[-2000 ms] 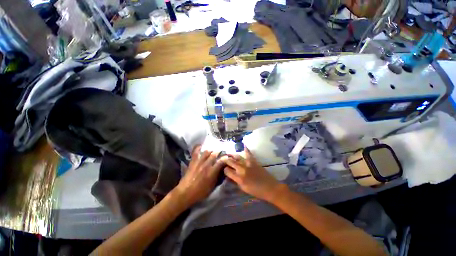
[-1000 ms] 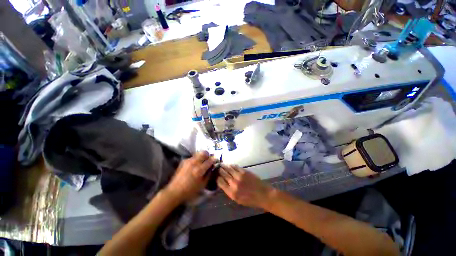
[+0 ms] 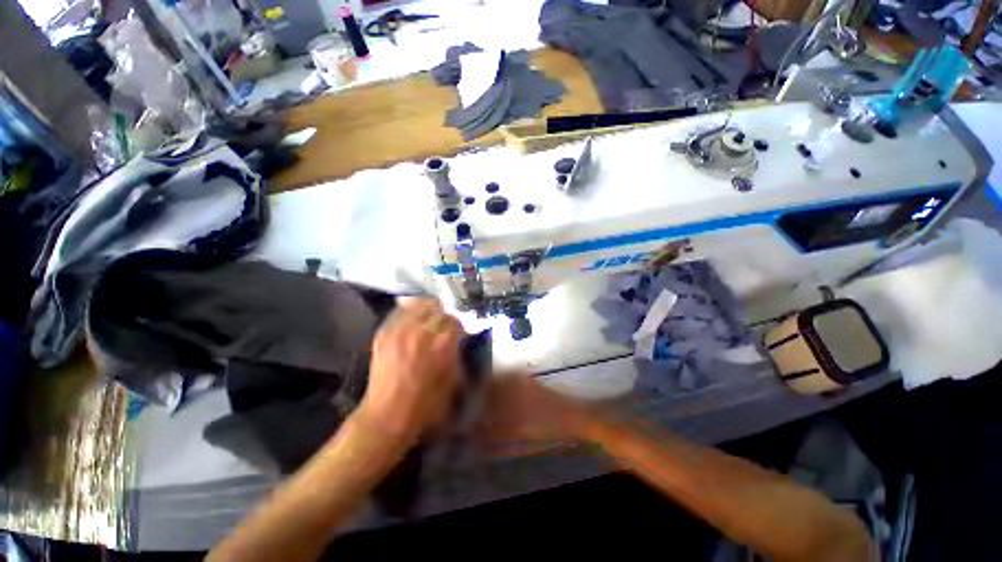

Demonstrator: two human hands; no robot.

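The dark grey garment (image 3: 297, 329) lies floppy on the table left of the needle, and its right end is bunched at my hands. My left hand (image 3: 415, 357) is closed on the garment's edge, just left of and in front of the presser foot (image 3: 519, 318). My right hand (image 3: 522, 406) is blurred beside it, at the right side of the cloth; its fingers cannot be made out. The white sewing machine (image 3: 659, 225) with a blue stripe stands behind my hands. The cloth between my hands is also blurred.
Blue-grey scraps (image 3: 681, 329) with a white slip lie under the machine arm. A tan box with a black rim (image 3: 826, 346) and white cloth (image 3: 950, 302) are at the right. A folded grey and white bundle (image 3: 165, 220) is at the left. Grey cut pieces (image 3: 500, 99) lie behind the machine.
My hands have come back from the needle area towards me. My left hand has turned and risen with the cloth edge. My right hand is now blurred. The garment's right end is bunched closer to my hands.
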